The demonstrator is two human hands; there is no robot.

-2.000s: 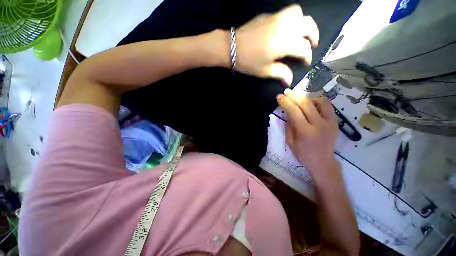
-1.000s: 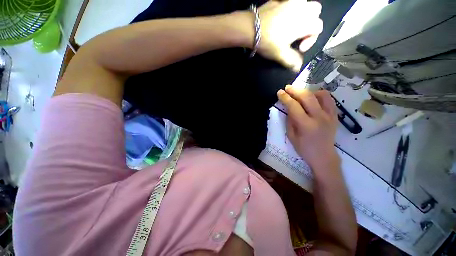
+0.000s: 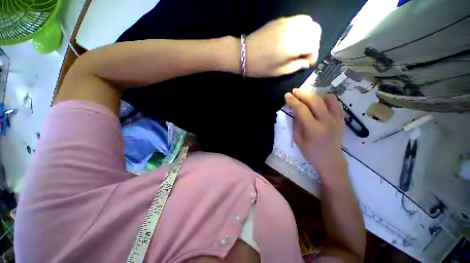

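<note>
The black garment (image 3: 221, 113) lies across my lap and up to the sewing machine's bed. My left hand (image 3: 282, 47), with a bracelet at the wrist, is closed in a fist on the cloth near the brightly lit needle area. My right hand (image 3: 318, 119) is at the cloth's right edge, its thumb and fingertips close together on the edge. The cloth between the fingertips is mostly hidden. The presser foot and needle area (image 3: 330, 73) shows just beyond my hands. No tool shows in either hand.
On the machine bed lie black snips (image 3: 355, 119), a white-handled pointed tool (image 3: 404, 128) and dark narrow snips (image 3: 408, 165). The off-white machine body (image 3: 417, 46) stands at the upper right. A green fan (image 3: 28, 20) and a plastic bag with blue cloth (image 3: 147, 141) are at left.
My left hand first moved up and right, then back down and left, and its fingers are now more tightly closed. My right hand has stayed almost in place at the cloth edge.
</note>
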